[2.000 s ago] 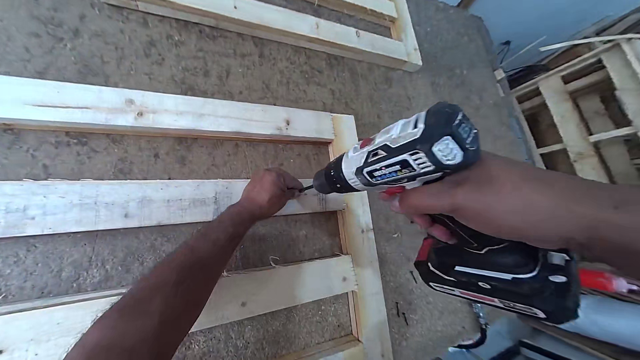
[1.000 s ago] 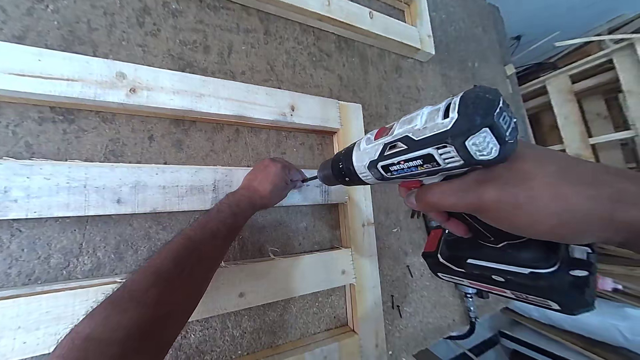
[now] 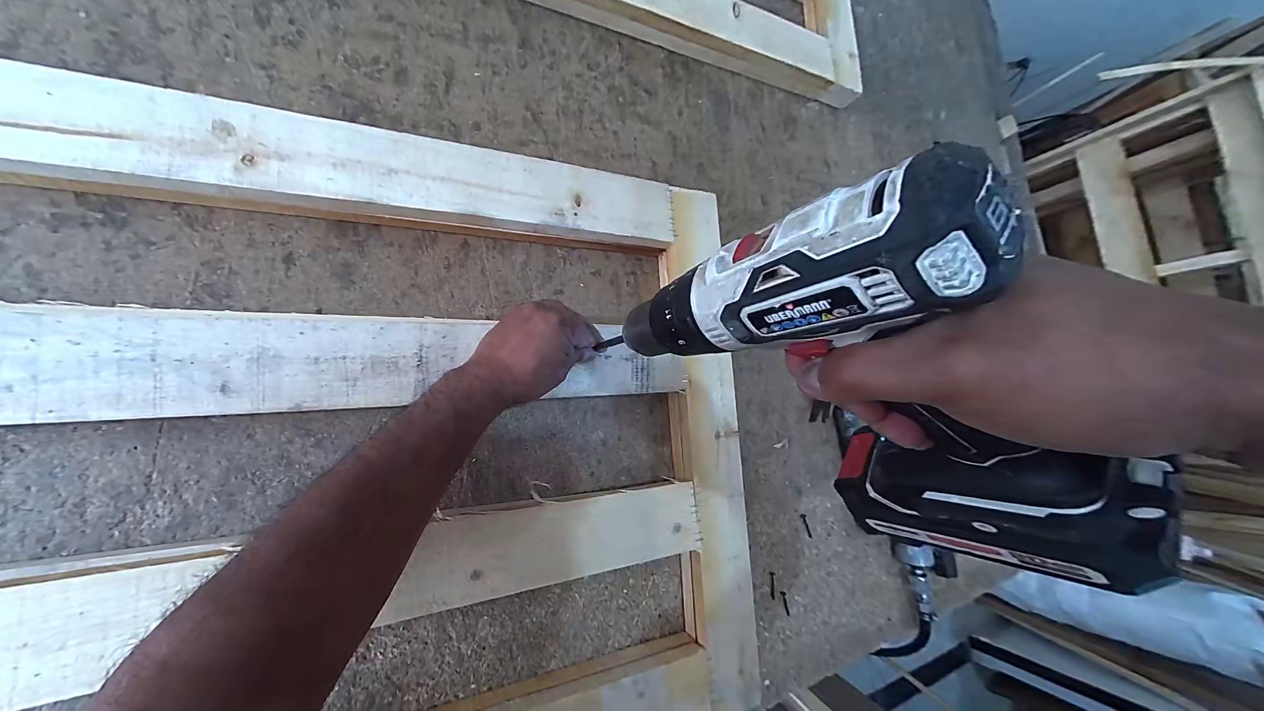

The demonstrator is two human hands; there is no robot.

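Note:
My right hand (image 3: 938,380) grips a white-and-black Ubermann cordless drill (image 3: 839,267) by its handle, with the index finger at the red trigger. The drill points left, and a dark bit or screw (image 3: 610,344) reaches from its chuck to the fingertips of my left hand (image 3: 538,351). Those fingers are pinched at its tip, over a pale wooden slat (image 3: 247,360) of a slatted wooden frame. The slat's right end meets the frame's end board (image 3: 716,444). Whether the fingers hold a separate screw cannot be told.
Several loose screws (image 3: 773,587) lie on the concrete floor (image 3: 612,128) right of the frame. A second wooden frame (image 3: 750,44) is at the top. Stacked slatted wood (image 3: 1116,197) stands at the right. A hose with a metal fitting (image 3: 918,583) lies below the drill, near white plastic sheeting (image 3: 1116,622).
Both hands keep the same hold, left fingers at the drill's tip and right hand on the drill. The view has shifted somewhat.

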